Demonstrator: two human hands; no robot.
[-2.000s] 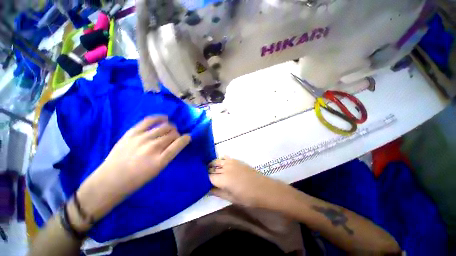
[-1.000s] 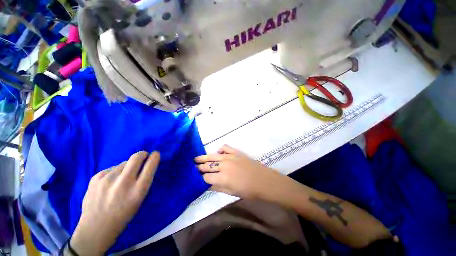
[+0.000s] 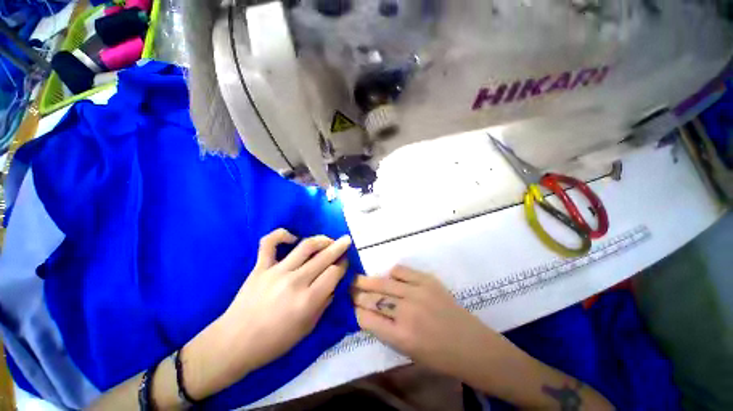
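Note:
Bright blue cloth (image 3: 161,217) lies spread on the table left of the needle area, its right edge running down from the lit presser foot area (image 3: 331,193). A pale grey-blue part (image 3: 36,273) shows at its left side. My left hand (image 3: 297,281) lies on the cloth near its right edge, fingers bent and fingertips pressing down. My right hand (image 3: 410,309) is at the cloth's right edge, its fingertips on the edge close to my left fingers; whether it pinches the cloth is unclear. The needle itself cannot be made out.
The off-white HIKARI machine head (image 3: 434,88) stands behind the cloth. Scissors (image 3: 554,209) with red and yellow loops lie at the right. A printed ruler (image 3: 554,273) runs along the front edge. Thread cones (image 3: 120,52) sit in a yellow-green basket (image 3: 52,98). Blue cloth (image 3: 603,345) hangs below the table edge.
My left hand has moved right and forward across the cloth to its right edge, beside my right hand. My right hand stays at the edge. The camera view has shifted.

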